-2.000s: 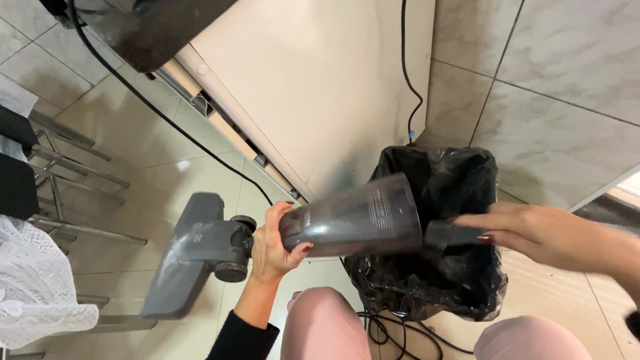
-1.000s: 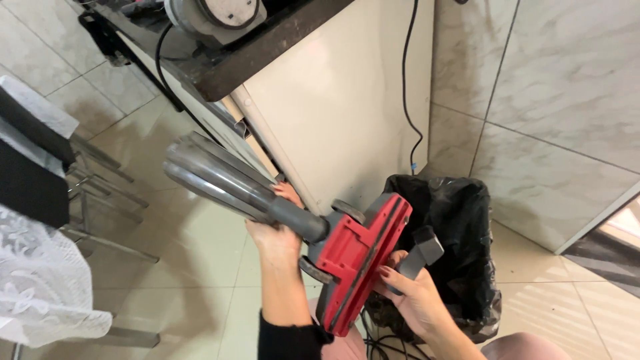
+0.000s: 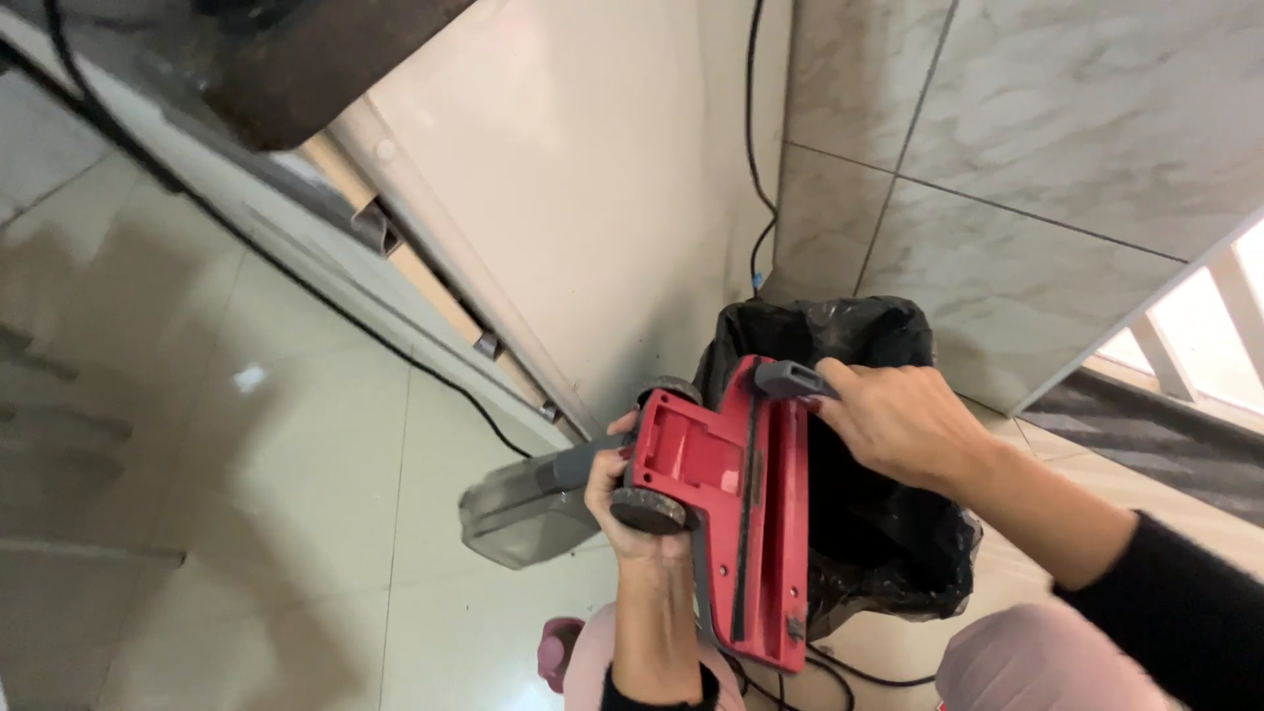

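My left hand [image 3: 632, 504] grips the neck of a vacuum cleaner's floor head [image 3: 726, 504], between its two wheels. The head's red underside faces me, with a long slot along it. Behind the hand, a translucent grey plastic vacuum canister [image 3: 533, 509] extends to the left. My right hand [image 3: 889, 415] holds a small grey plastic brush attachment [image 3: 790, 379] against the upper end of the red underside; its bristles cannot be made out. Beneath and to the right of the head stands a bin lined with a black plastic bag [image 3: 879, 543].
A white panel [image 3: 592, 197] rises behind the bin, under a dark countertop edge [image 3: 296, 89]. Marbled wall tiles [image 3: 1047, 128] stand at right. A black cord [image 3: 326, 296] crosses at left, another hangs by the panel, and loops of cable [image 3: 829, 676] lie on the floor near my knees.
Two seconds ago the floor head was at the left, grey side showing, with the canister over the bin; now its red underside is over the bin. Since one second ago, the attachment has moved onto that underside.
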